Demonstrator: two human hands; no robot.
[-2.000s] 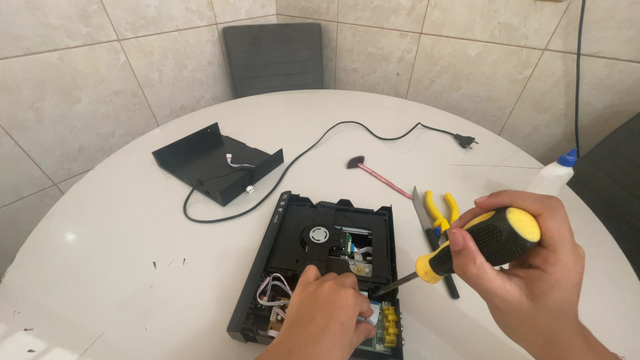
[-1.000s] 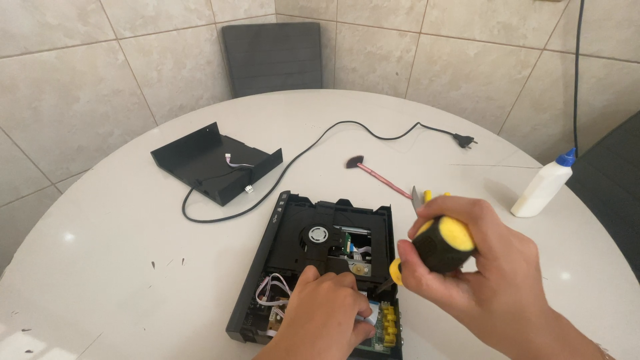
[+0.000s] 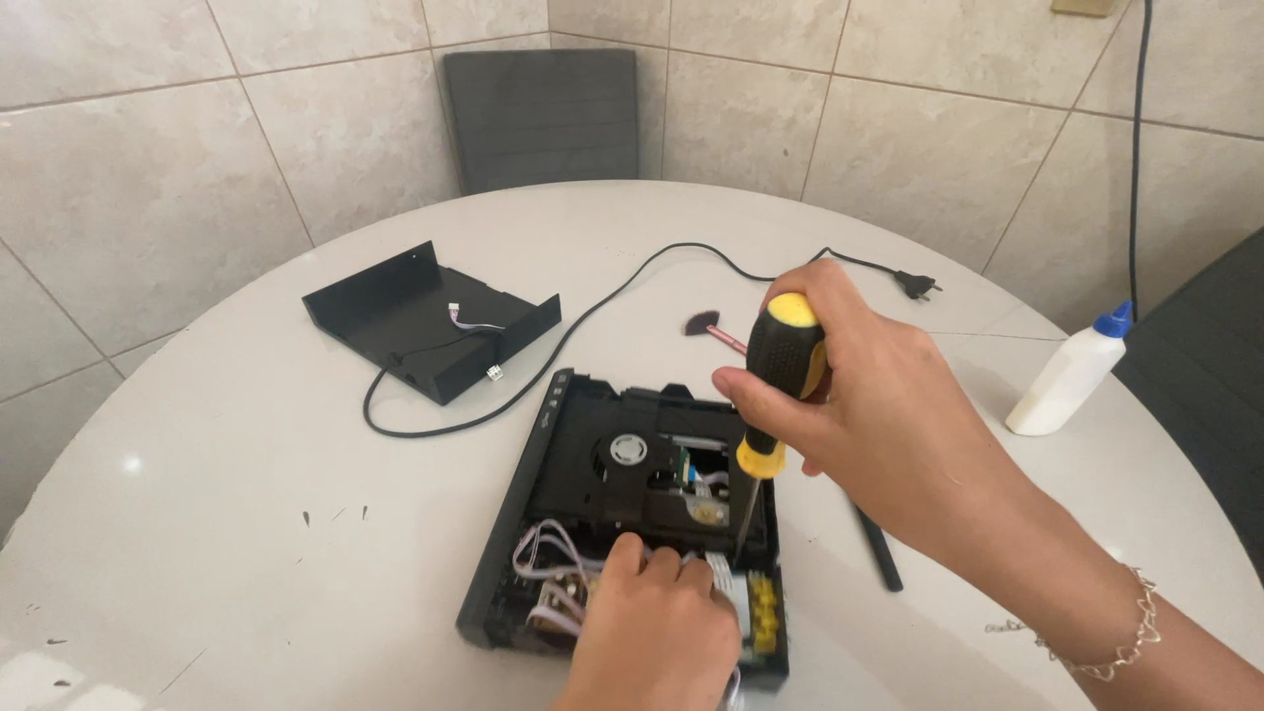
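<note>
An opened disc player lies on the round table, its disc mechanism, white ribbon wires and yellow sockets exposed. My right hand grips a black and yellow screwdriver held nearly upright. Its shaft goes down into the player beside the disc mechanism, above the yellow sockets; whether the tip sits on a screw cannot be seen. My left hand rests on the lower middle of the player, fingers curled over its inside; what the fingertips touch is hidden.
The black metal cover lies at the back left, with a power cord running from it to a plug. A brush is behind my right hand. A white bottle with a blue cap stands at the right. A black handle pokes out beside my right forearm.
My right hand has swung the screwdriver from a slant to nearly upright and moved it toward the disc mechanism. The pliers seen earlier are now hidden. My left hand stays on the player.
</note>
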